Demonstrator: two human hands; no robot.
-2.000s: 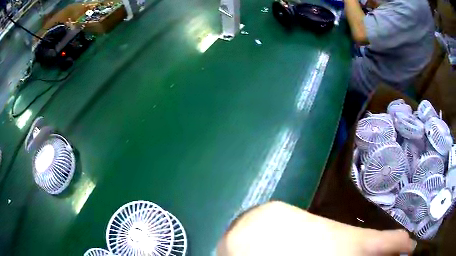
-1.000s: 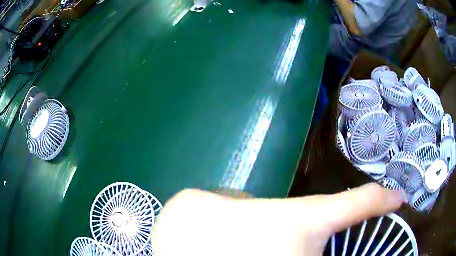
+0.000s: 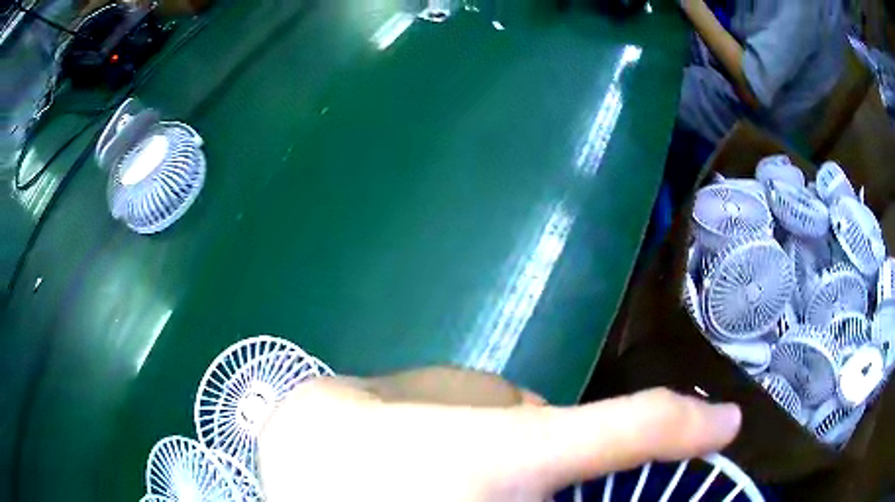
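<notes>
My left hand (image 3: pixel 422 441) is large and blurred at the bottom centre, with its thumb stretched to the right. A white front grille (image 3: pixel 677 482) shows under the thumb, cut off by the lower edge; the hand appears to grip it, but the fingers' hold is hidden. A darker patch of skin shows behind the hand; I cannot tell which hand it belongs to. No clear right hand is in view. Loose white grilles (image 3: pixel 231 402) lie overlapped at the lower left, partly behind my hand. A white clip fan (image 3: pixel 162 181) lies on the green bench at the left.
The green bench top (image 3: pixel 393 196) has a curved right edge. Beyond it, an open brown carton (image 3: pixel 721 162) holds many white grilles and fan parts. A person in a grey shirt (image 3: pixel 795 59) is at the upper right. A black box (image 3: pixel 108 49) with a red light and cable is upper left.
The view has shifted. My left hand has moved left over the bench, partly covering the loose grilles. The grille under the thumb came into view and has moved left with the hand.
</notes>
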